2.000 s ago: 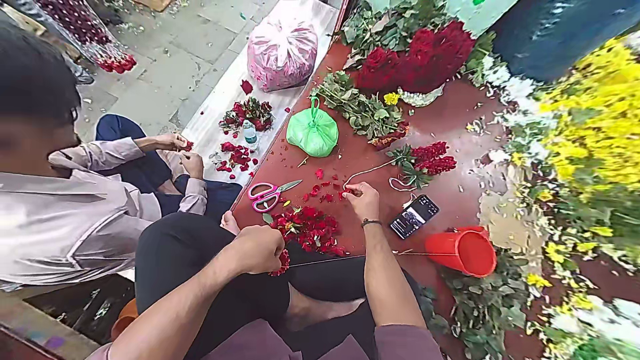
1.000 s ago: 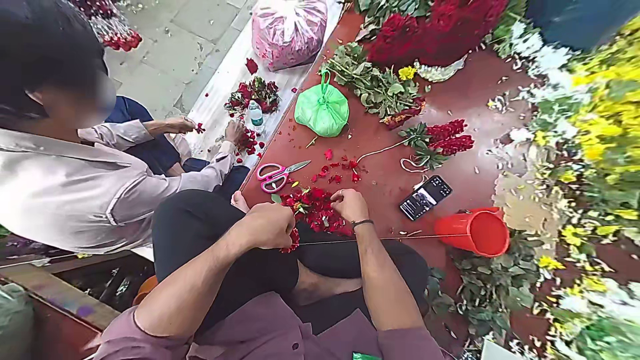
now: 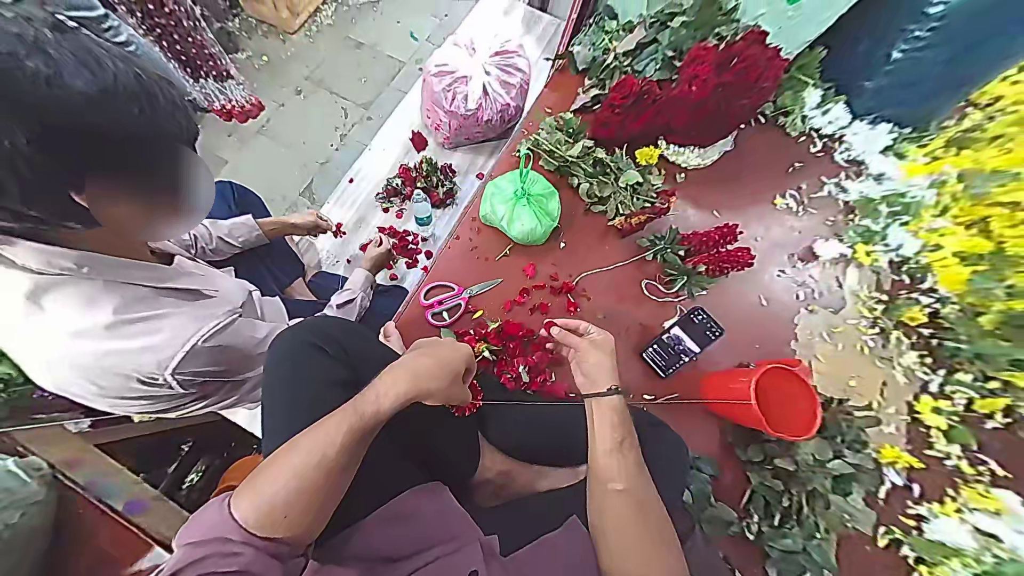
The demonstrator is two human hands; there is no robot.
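My left hand [image 3: 436, 370] is closed over the string at my knee, with a short bunch of red petals [image 3: 466, 398] hanging just under it. The taut white string [image 3: 656, 401] runs from there rightward, past my wrist, to the red plastic cup [image 3: 780, 400]. Between the fingertips of my right hand [image 3: 588, 352] is a small red petal. A heap of red flower petals [image 3: 516, 356] lies between both hands. Pink-handled scissors [image 3: 448, 304] rest beyond my left hand, blades apart. A phone [image 3: 682, 342] with its screen lit lies right of my right hand.
A tied green bag [image 3: 522, 206], red flower spikes [image 3: 716, 250] and red roses [image 3: 696, 92] lie farther back on the red surface. Leafy stems and yellow flowers [image 3: 968, 200] line the right. At the left a co-worker [image 3: 160, 320] handles petals near a small bottle [image 3: 422, 212] and a filled bag [image 3: 476, 92].
My right hand has moved from the far side of the petal heap down to its right edge. My left hand stays near my knee. The co-worker's hands have shifted over their petals.
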